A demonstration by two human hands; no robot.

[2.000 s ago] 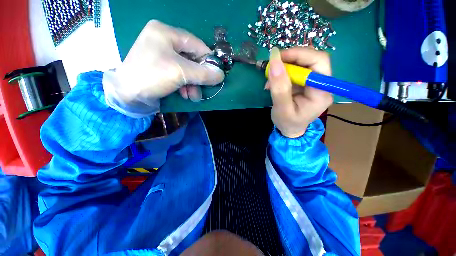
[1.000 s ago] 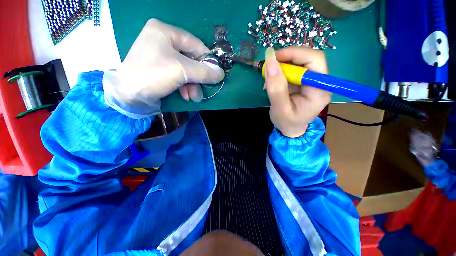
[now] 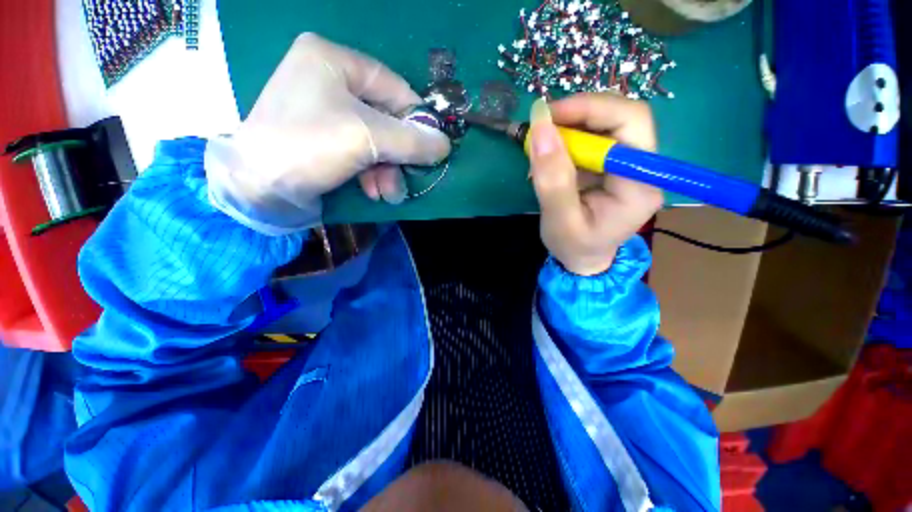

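My left hand (image 3: 335, 130), in a thin white glove, pinches a small shiny dark round assembly (image 3: 428, 117) above the green mat. Its fingers hide part of it. A thin silvery wire (image 3: 432, 184) curves below the fingertips. My right hand (image 3: 595, 175), bare, holds the soldering iron (image 3: 650, 165) by its yellow grip. The iron's tip points left and meets or nearly meets the assembly's right side; the exact contact is too small to tell. A heap of small white, red and green components (image 3: 585, 48) lies on the mat behind.
A solder spool (image 3: 62, 183) stands at the left edge beside a red tray (image 3: 25, 290). Patterned component sheets (image 3: 135, 35) lie at the back left. A round pot (image 3: 685, 8) and a blue box (image 3: 830, 80) stand at the back right. An open cardboard box (image 3: 700, 300) is below right.
The iron and my right hand have shifted slightly left since the earliest frame. Another person's gloved hand, seen over the cardboard box one second ago, is gone from view.
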